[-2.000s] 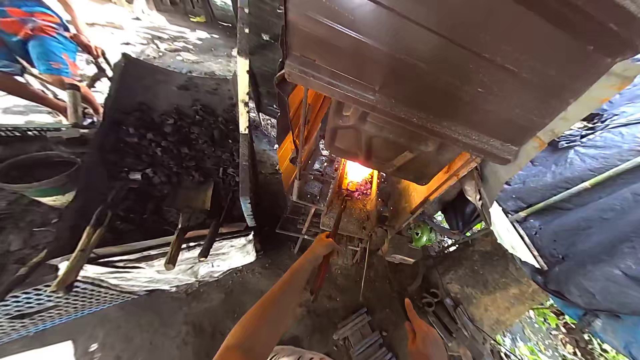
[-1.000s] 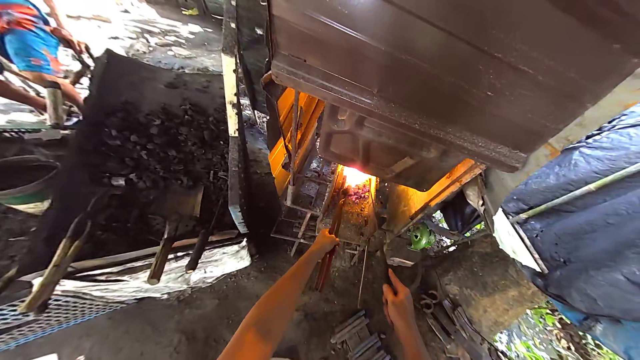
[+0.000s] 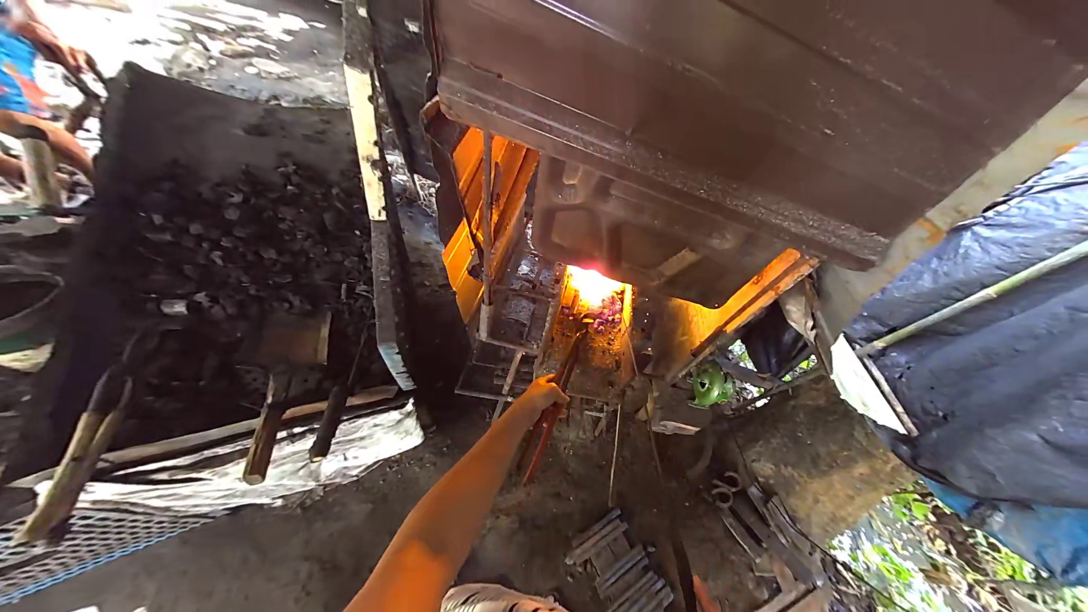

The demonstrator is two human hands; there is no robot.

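Observation:
My left hand [image 3: 544, 394] is closed around the handles of long metal tongs [image 3: 563, 382], whose far end reaches into the forge by the glowing coals [image 3: 598, 299]. Bright flame shows at the forge opening, under a large dark sheet-metal hood [image 3: 680, 110]. Of my right hand, only a small part [image 3: 704, 593] shows at the bottom edge, beside a long dark bar or handle [image 3: 680, 544]; whether it grips this is not visible. Several metal bars [image 3: 620, 565] lie together on the ground, left of that dark bar.
Left, a bin of charcoal [image 3: 246, 229] holds a shovel [image 3: 293, 340] and other wooden-handled tools [image 3: 85, 459]. Scissor-like tongs [image 3: 735, 510] lie on the ground at right. Dark tarpaulin [image 3: 986, 365] with a pole hangs at far right. A person [image 3: 42, 110] is at the upper left.
My right hand, open at lower right of the forge in the earlier frames, has moved down almost out of view. My left hand stays on the tongs.

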